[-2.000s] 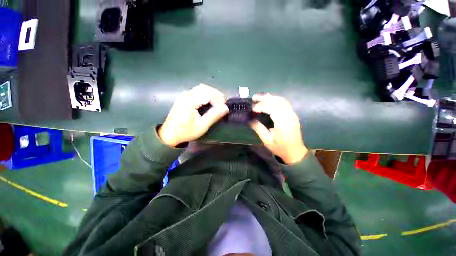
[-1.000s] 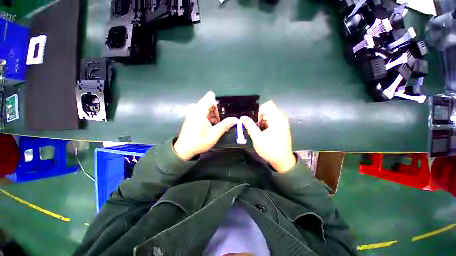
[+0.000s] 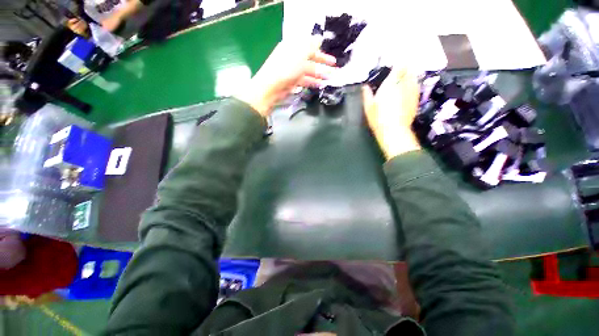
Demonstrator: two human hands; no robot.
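My left hand (image 3: 289,80) is over the near edge of the white sheet, fingers spread and apparently empty. A pile of small black parts (image 3: 341,36) lies just beyond its fingertips. More dark parts (image 3: 325,96) lie at the sheet's near edge, partly under the hand. My right hand (image 3: 396,108) is to the right, with a small black part (image 3: 377,77) between thumb and fingers; its details are blurred. A heap of black modules with white tails (image 3: 483,131) lies right of my right hand.
The white sheet (image 3: 407,20) has a dark rectangle (image 3: 458,52) on it. A black mat (image 3: 136,177) and blue box (image 3: 82,156) are at left. Clear plastic (image 3: 571,59) is at far right. Another person's hands (image 3: 121,14) are at upper left. A red frame (image 3: 565,279) is below the bench.
Both hands have moved from the bench's near edge forward to the white sheet and apart. The piece with the white tail is no longer seen between them. The view has shifted forward.
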